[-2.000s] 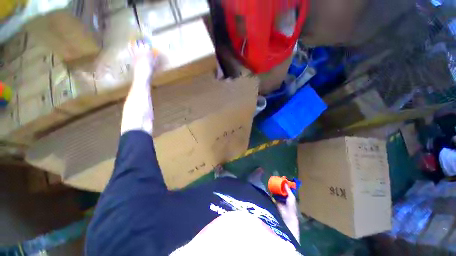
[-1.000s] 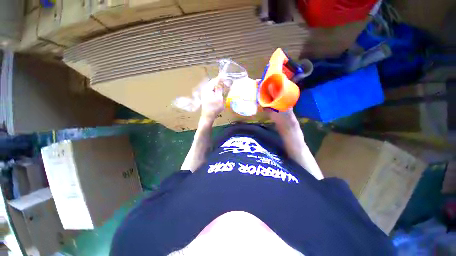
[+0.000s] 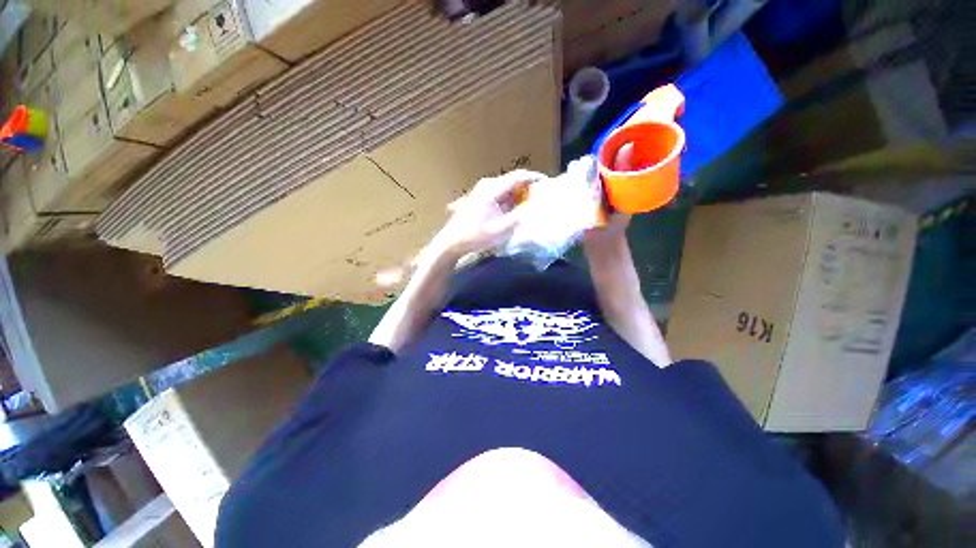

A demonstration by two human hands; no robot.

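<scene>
The tape gun (image 3: 642, 166), with an orange hub and a blue part, is in front of my body, its open round hub facing up. My right hand (image 3: 608, 227) grips it from below and is mostly hidden behind it. My left hand (image 3: 487, 217) is closed on a crinkled, whitish clear plastic wrapper (image 3: 557, 214), which lies against the tape gun's left side. A small orange-yellow patch shows at my left fingers; whether a tape roll is inside the film is unclear.
Flattened cartons (image 3: 364, 203) lean ahead, beside rows of inner boxes (image 3: 150, 91). Another orange and yellow object (image 3: 24, 128) lies at far left. A K16 master carton (image 3: 792, 310) stands right, another carton (image 3: 214, 428) lower left. A blue bin (image 3: 733, 102) is ahead right.
My left hand has come back from the inner boxes to the tape gun. My right hand has raised the tape gun. The wrapper, loose and spread a second ago, is now bunched against it.
</scene>
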